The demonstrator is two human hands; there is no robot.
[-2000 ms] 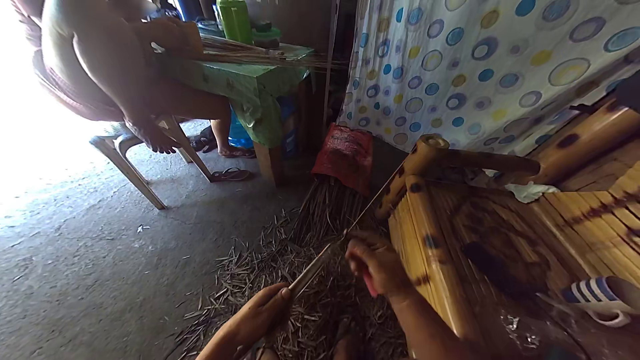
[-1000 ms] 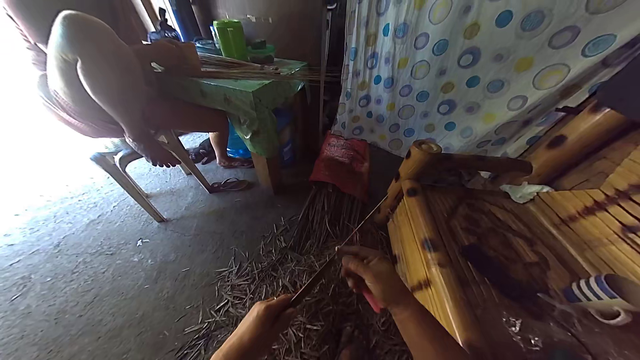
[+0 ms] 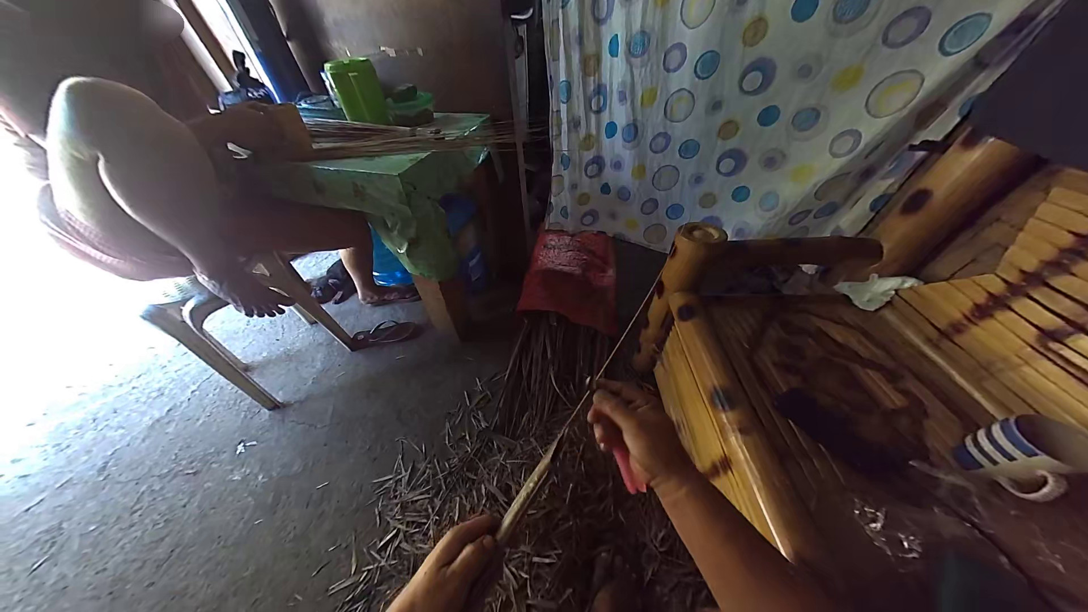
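My left hand [image 3: 463,561], low in the view, grips the wide end of a long dried leaf strip [image 3: 529,493]. From there the strip runs up and to the right, narrowing to a thin midrib past my right hand [image 3: 633,433]. That hand is closed around a tool with a pink-red handle [image 3: 629,472]; its working part is mostly hidden by the fingers, near the strip. Below both hands lies a heap of brown leaf shavings [image 3: 459,510]. Behind it, a bundle of dried stalks [image 3: 548,365] sticks out of a red sack [image 3: 569,272].
A bamboo bench [image 3: 731,408] stands close on the right, with a striped mug [image 3: 1020,450] on it. A person [image 3: 144,161] sits on a plastic chair [image 3: 212,365] at the left, beside a green-covered table [image 3: 382,170] with thin sticks. A dotted curtain [image 3: 680,110] hangs behind.
Both hands stay close to the same places, still with the strip and the tool. More of the strip's pale, wide part shows between them than a second ago.
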